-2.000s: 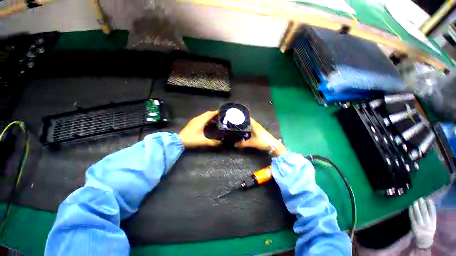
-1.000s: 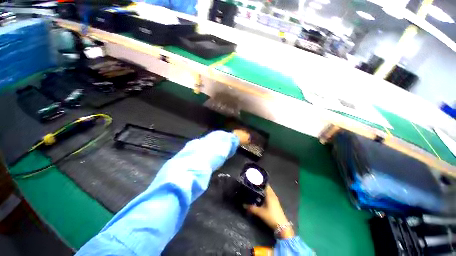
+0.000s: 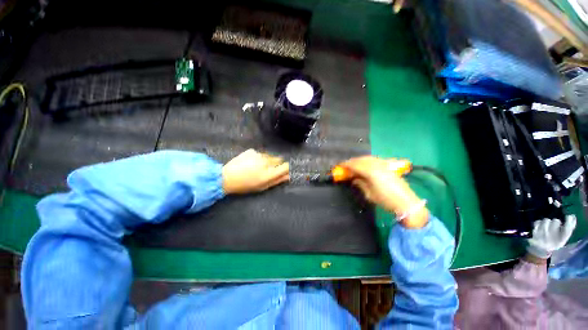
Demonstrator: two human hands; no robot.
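Observation:
My right hand (image 3: 380, 182) is closed around the orange electric screwdriver (image 3: 342, 173), whose dark tip points left, low over the black mat (image 3: 271, 222). My left hand (image 3: 255, 172) is palm down at the pile of tiny fasteners (image 3: 302, 173), left of the tip; whether its fingers pinch anything cannot be told. The cooling fan (image 3: 298, 109), a black block with a round white label, stands untouched on the mat behind both hands. The fan's pale connector (image 3: 253, 106) lies to its left.
A black slotted grille (image 3: 116, 88) with a green circuit board (image 3: 185, 75) lies at left. The fastener tray (image 3: 261, 35) is behind the fan. Blue plastic bags (image 3: 493, 71) and black housings (image 3: 499, 164) are at right, where a person's white-gloved hand (image 3: 551, 236) touches the housings. A cable loops right.
My right hand has let go of the fan and taken the screwdriver. My left hand has come back from the fastener tray to the loose pile. The view has turned down onto the mat.

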